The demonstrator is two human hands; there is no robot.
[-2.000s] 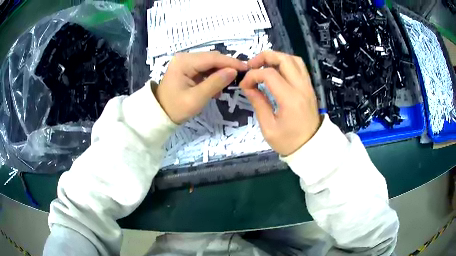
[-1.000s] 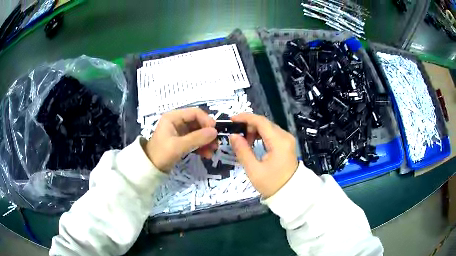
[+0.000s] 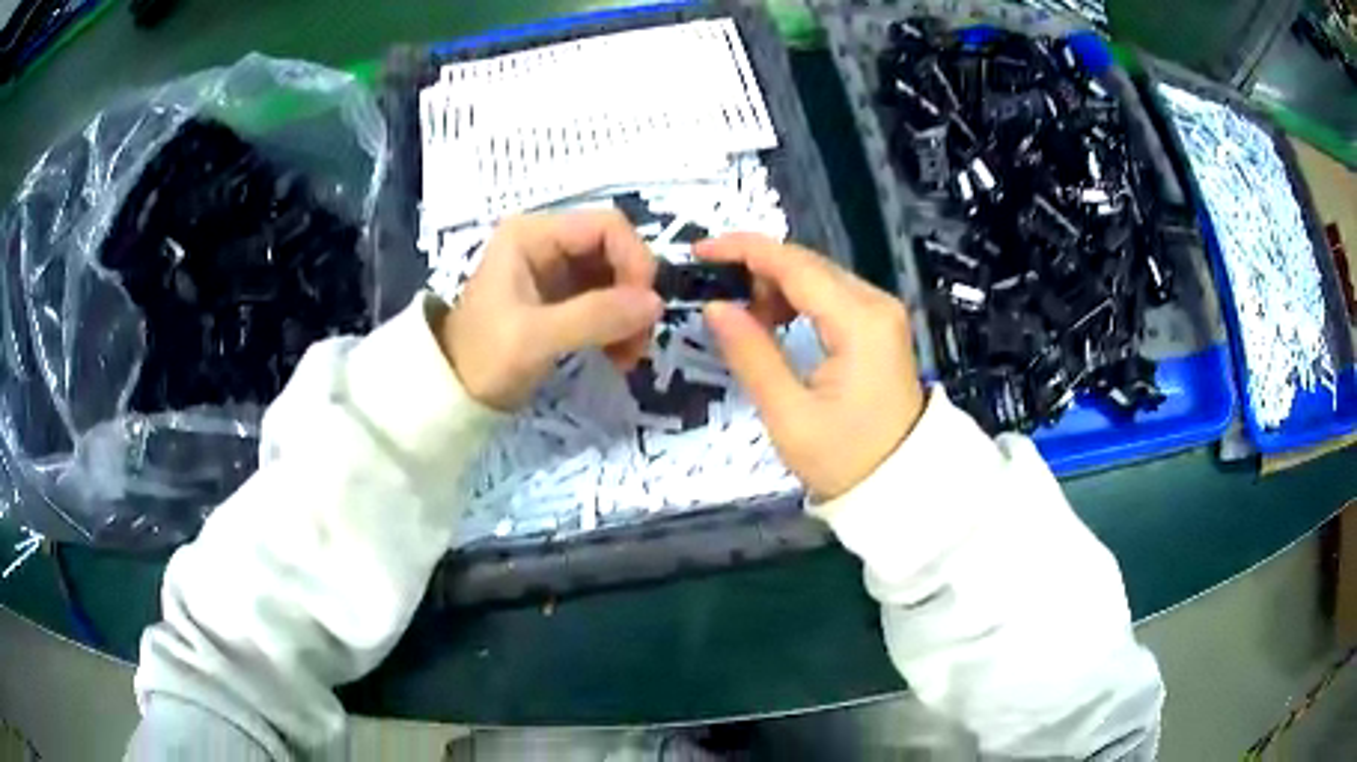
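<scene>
A small black plastic housing is held level between my two hands, above the middle tray. My left hand pinches its left end with thumb and fingertips. My right hand grips its right end between thumb and fingers. Whether a white strip is fitted in it cannot be told. Loose white strips lie in the middle tray below my hands. Stacked strip sheets lie at its far end.
A clear plastic bag of black housings is on the left. A tray with a blue edge holds finished black parts. A narrow blue tray of white pieces is far right, on cardboard.
The view has shifted, then partly shifted back. The black housing, mostly hidden by my fingers at first, now shows between my hands. Both hands keep hold of it.
</scene>
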